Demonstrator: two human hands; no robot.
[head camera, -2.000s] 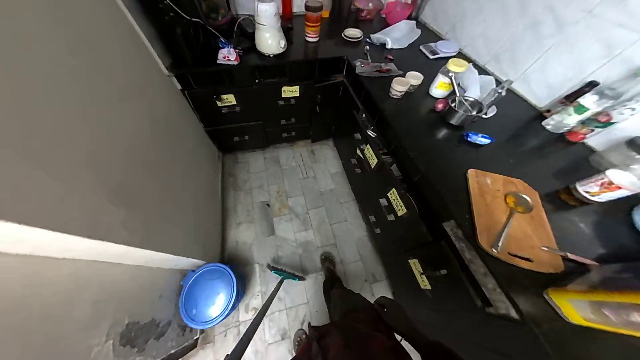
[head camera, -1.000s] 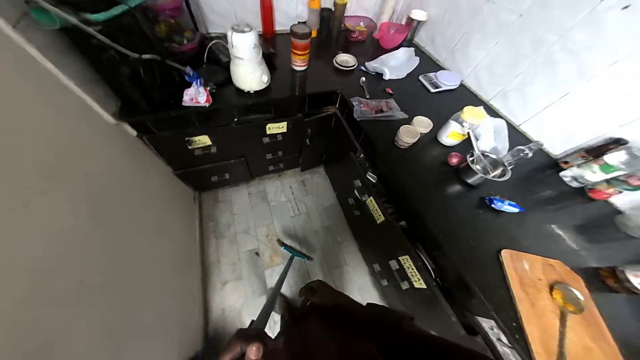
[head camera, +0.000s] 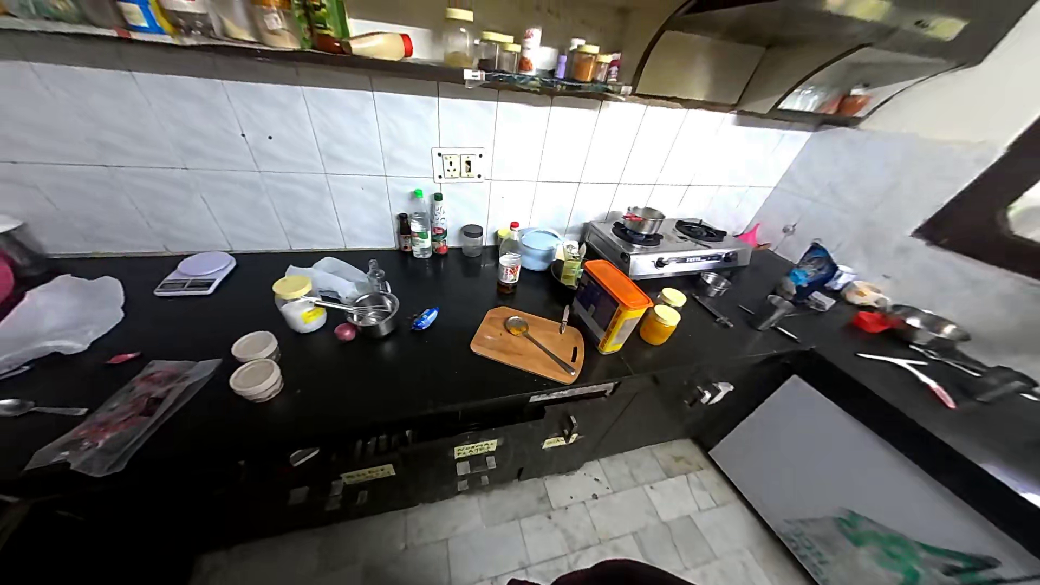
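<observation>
Neither my left hand nor my right hand shows now; only a dark piece of clothing (head camera: 613, 573) is at the bottom edge. On the black counter, a steel ladle (head camera: 540, 345) and a knife (head camera: 565, 319) lie on a wooden cutting board (head camera: 496, 345). An orange-lidded container (head camera: 609, 305) stands right of the board, beside yellow jars (head camera: 660, 325). Left of it are a steel pot (head camera: 375, 315) with a whisk, a yellow-lidded jar (head camera: 299, 305), a red onion (head camera: 345, 331) and small stacked bowls (head camera: 257, 380). The broom is out of view.
A gas stove (head camera: 666, 248) with a pot stands near the back right corner. Labelled drawers (head camera: 475, 467) line the counter front above the tiled floor (head camera: 487, 528). A shelf (head camera: 325, 58) with jars runs overhead. A pan (head camera: 926, 325) and tongs (head camera: 914, 370) lie on the right counter.
The view has swung right and up from the floor to the counter and stove. The green-headed broom, held in a hand one second ago, has left the view along with that hand.
</observation>
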